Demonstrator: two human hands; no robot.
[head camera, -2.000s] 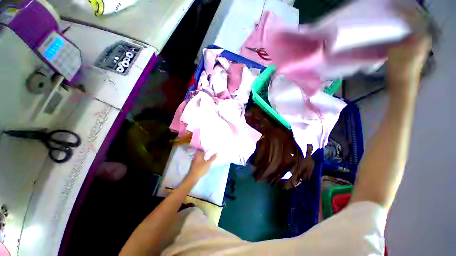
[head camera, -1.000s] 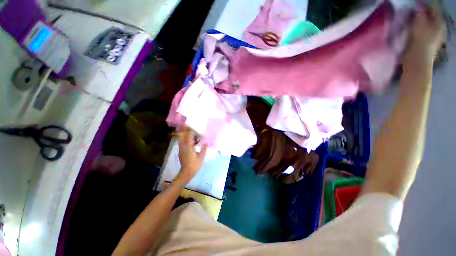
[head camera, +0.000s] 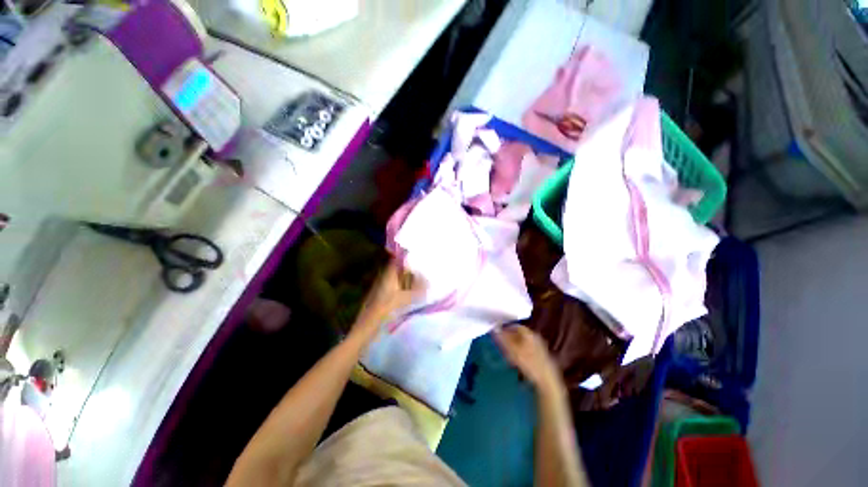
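Pale pink garment panels (head camera: 457, 257) lie in a loose heap over the blue basket (head camera: 443, 143), in front of me. My left hand (head camera: 392, 290) is at the left edge of this heap, with its fingers on the fabric. My right hand (head camera: 522, 350) is near the heap's lower right corner, above the brown fabric's left side; its fingers are blurred, and I cannot tell if they touch cloth. Another near-white panel with darker pink seams (head camera: 633, 224) lies spread over the green basket (head camera: 702, 166).
The machine table (head camera: 214, 285) is at the left, with black shears (head camera: 181, 257), a purple control panel (head camera: 195, 90) and a tray of round metal pieces (head camera: 306, 121). Red-handled scissors (head camera: 569, 125) lie beyond the baskets. Brown fabric (head camera: 571, 333) and a red basket (head camera: 716, 461) are at the right.
The pink panel that my raised right hand held now lies over the green basket. My right hand has come down and left, beside the heap. My left hand stays at the heap's edge.
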